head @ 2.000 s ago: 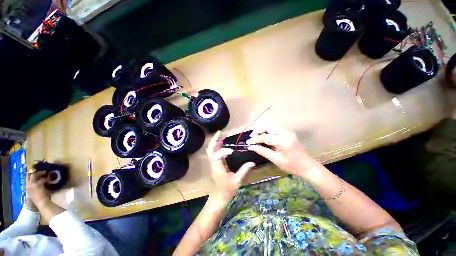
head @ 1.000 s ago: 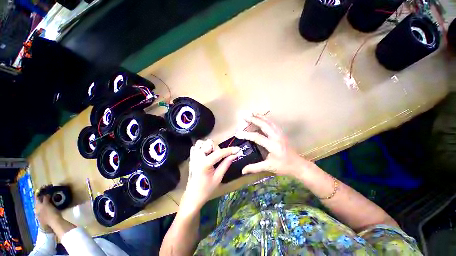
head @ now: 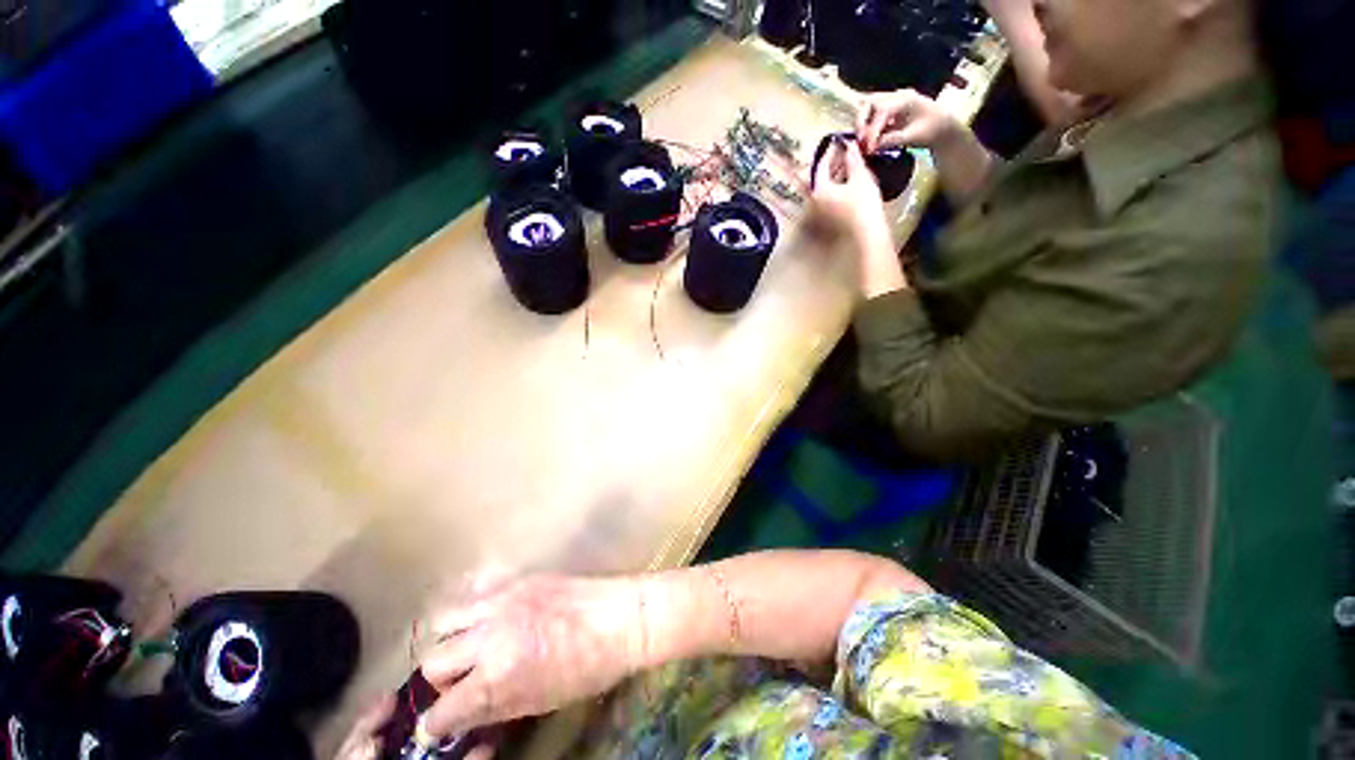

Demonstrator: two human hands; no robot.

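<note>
A black speaker housing [head: 404, 710] with a thin red wire lies at the bottom edge, between my hands and mostly hidden. My right hand [head: 513, 650] is over it, blurred, with its fingers closed on it and on small silver parts. My left hand [head: 366, 731] is at its left side, mostly cut off by the bottom edge, with only fingertips showing against it. More black housings with white rings stand at the lower left; the nearest housing [head: 305, 653] has its open end facing me.
Several housings [head: 543, 260] stand at the bench's far end beside tangled circuit boards [head: 755, 156]. A person in an olive shirt [head: 1070, 282] works at the right edge with a black ring-shaped part. A grey crate [head: 1129, 594] sits on the green floor. The tan bench [head: 446, 431] runs diagonally.
The view has swung right, so the near cluster and my hands have shifted to the lower left. The far cluster and the person at the right now show fully. My left hand is now mostly cut off.
</note>
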